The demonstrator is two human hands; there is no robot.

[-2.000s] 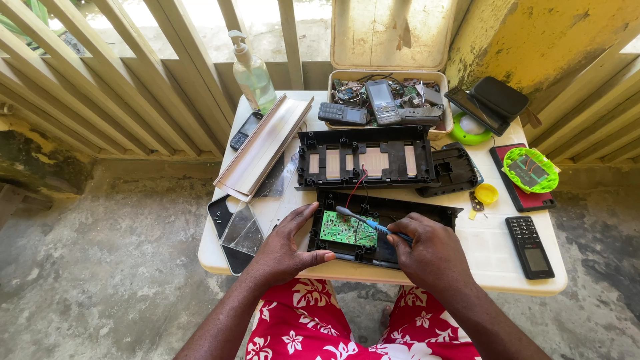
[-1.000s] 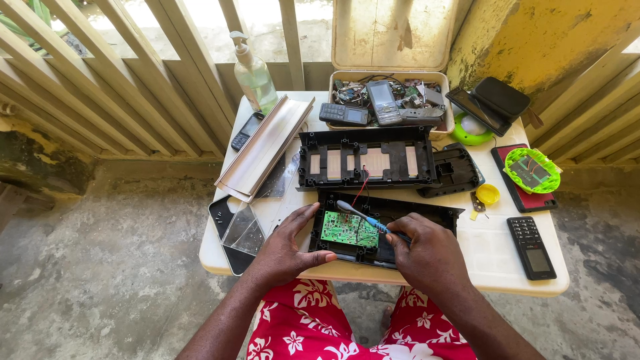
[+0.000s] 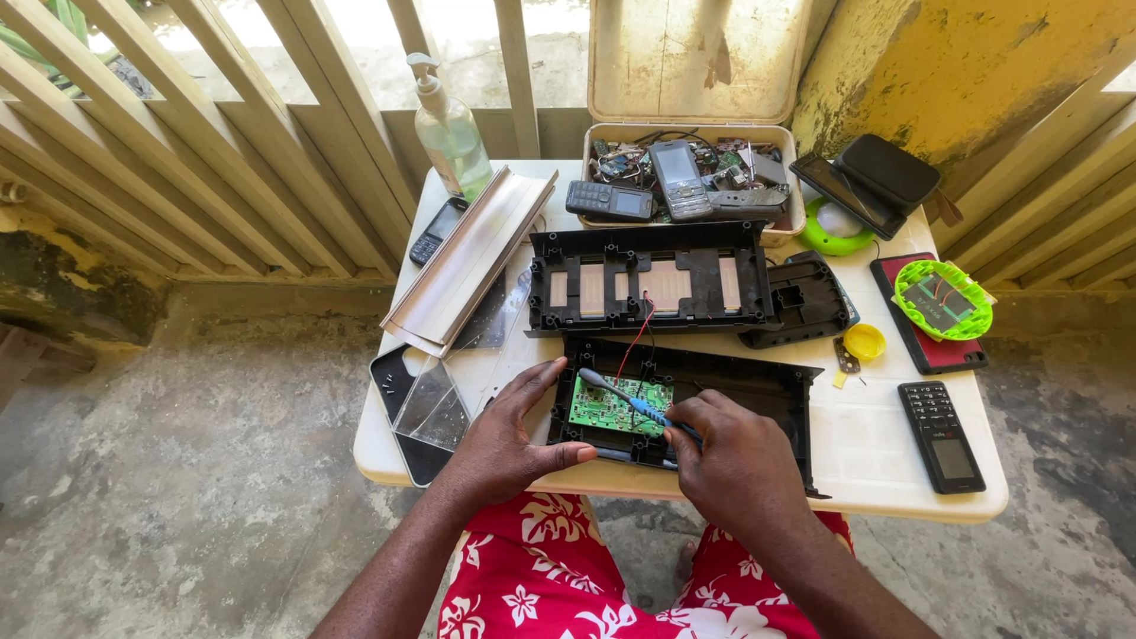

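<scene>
My right hand (image 3: 737, 457) grips a blue-handled toothbrush-like brush (image 3: 646, 409), its grey head over the upper left of a green circuit board (image 3: 621, 417). The board lies inside an open black plastic housing (image 3: 754, 399). My left hand (image 3: 515, 430) steadies the left end of this housing, with fingers on its edge and the thumb by its near side. Thin red and black wires (image 3: 632, 344) run from the board to a second black housing (image 3: 652, 280) behind, which shows pale panels through its cutouts.
Around the housings on the white table (image 3: 887, 461) are a keypad phone (image 3: 942, 437), a yellow cap (image 3: 864, 341), a green round casing (image 3: 942, 300), a long curved panel (image 3: 470, 257), a pump bottle (image 3: 451, 133), clear plastic pieces (image 3: 433, 404) and an open box of electronic parts (image 3: 692, 177).
The brush head has shifted slightly about the board's upper left edge, in my right hand. My left hand stays at the housing's left end.
</scene>
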